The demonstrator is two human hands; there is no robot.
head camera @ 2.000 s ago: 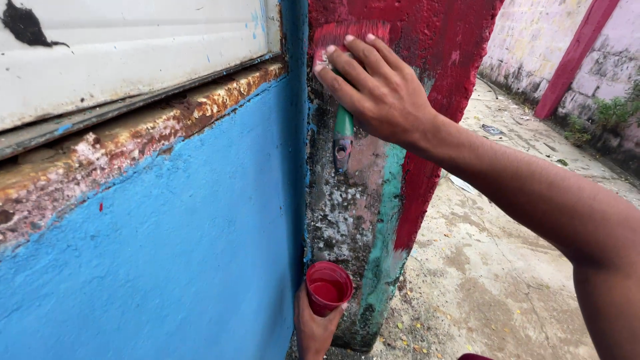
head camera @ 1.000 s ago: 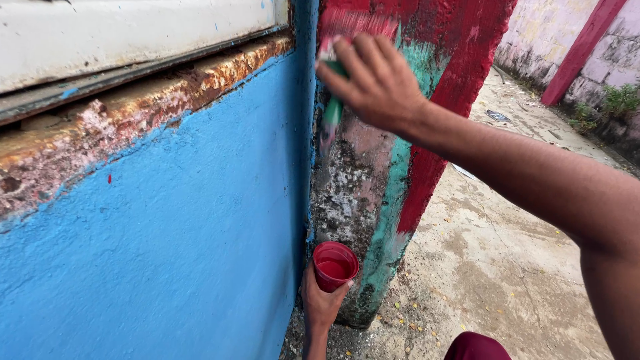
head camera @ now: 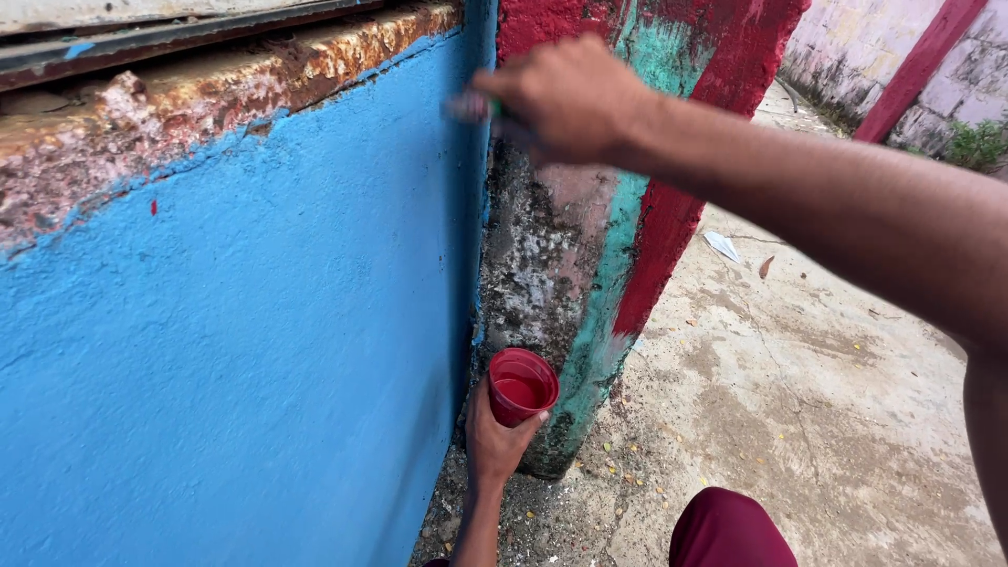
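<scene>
My left hand (head camera: 501,437) grips a red plastic cup (head camera: 523,386) with red paint inside, low in front of the pillar. Up at the pillar's top part, my right hand (head camera: 571,98) is closed on a paintbrush (head camera: 472,107); hand and brush are blurred, and most of the green handle is hidden by the fingers. Its end points left, toward the corner by the blue wall. The concrete pillar (head camera: 535,260) carries fresh red paint above and along its right side, with teal, pinkish and bare grey-black patches between.
A blue painted wall (head camera: 276,331) fills the left, topped by a rusty, crumbling ledge (head camera: 213,102). Cracked concrete ground (head camera: 787,394) with small leaves and a white scrap (head camera: 721,246) lies at right. A knee in maroon cloth (head camera: 731,529) shows below. A weathered wall (head camera: 835,51) stands behind.
My right hand, which held the brush with its bristles up against the pillar, has turned so that the brush lies sideways. The view has shifted downward.
</scene>
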